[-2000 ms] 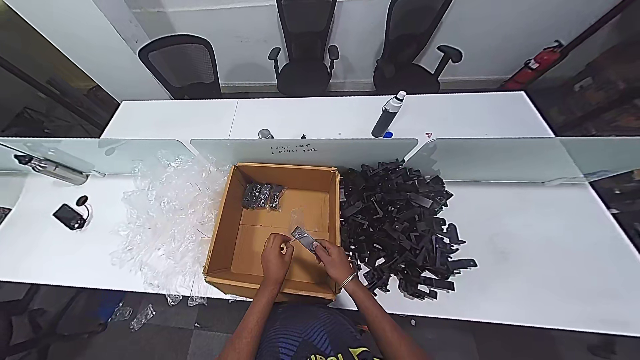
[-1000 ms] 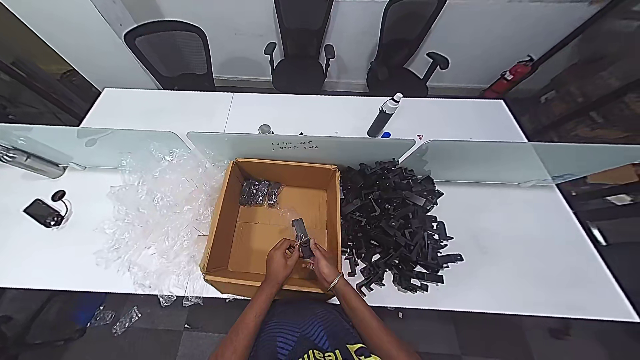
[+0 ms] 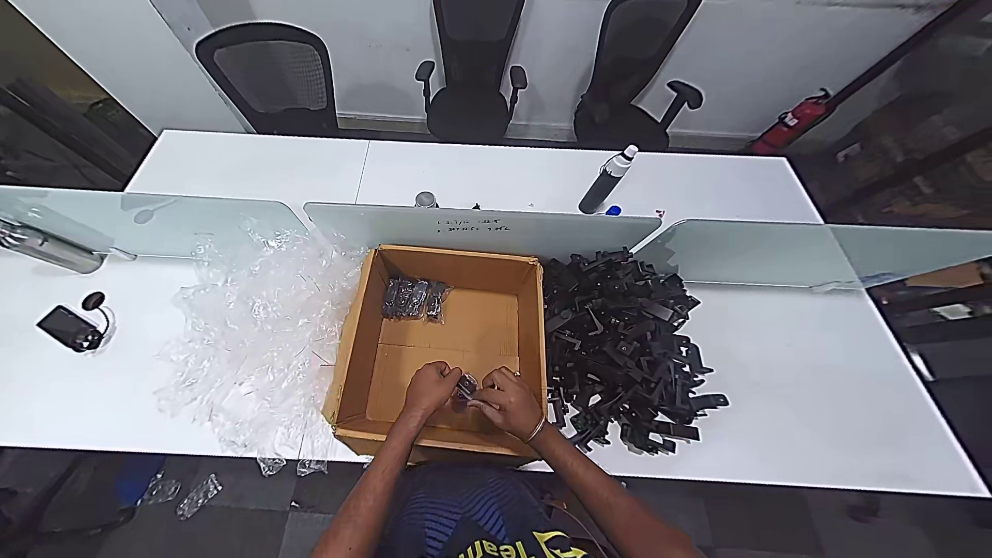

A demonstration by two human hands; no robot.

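Both hands are over the near part of an open cardboard box [image 3: 350, 364]. My left hand [image 3: 432, 389] pinches one side of a small black part in a clear plastic bag [image 3: 466, 385]. The fingers of my right hand [image 3: 508, 401] grip its other side. Inside the box, at the far left corner, several bagged black parts [image 3: 415, 299] lie in a row. A heap of loose black plastic parts [image 3: 628, 349] is right of the box, and a pile of clear plastic bags [image 3: 256, 349] is to its left.
A glass partition [image 3: 480, 225] bearing writing runs behind the box. Beyond it stands a bottle [image 3: 608, 180]. A metal flask [image 3: 50, 246] and a small black device [image 3: 71, 328] are at the far left. Some plastic bags [image 3: 199, 496] lie on the floor.
The black part, earlier held upright and more exposed between my hands, is now mostly covered by my fingers. My right hand has come over it.
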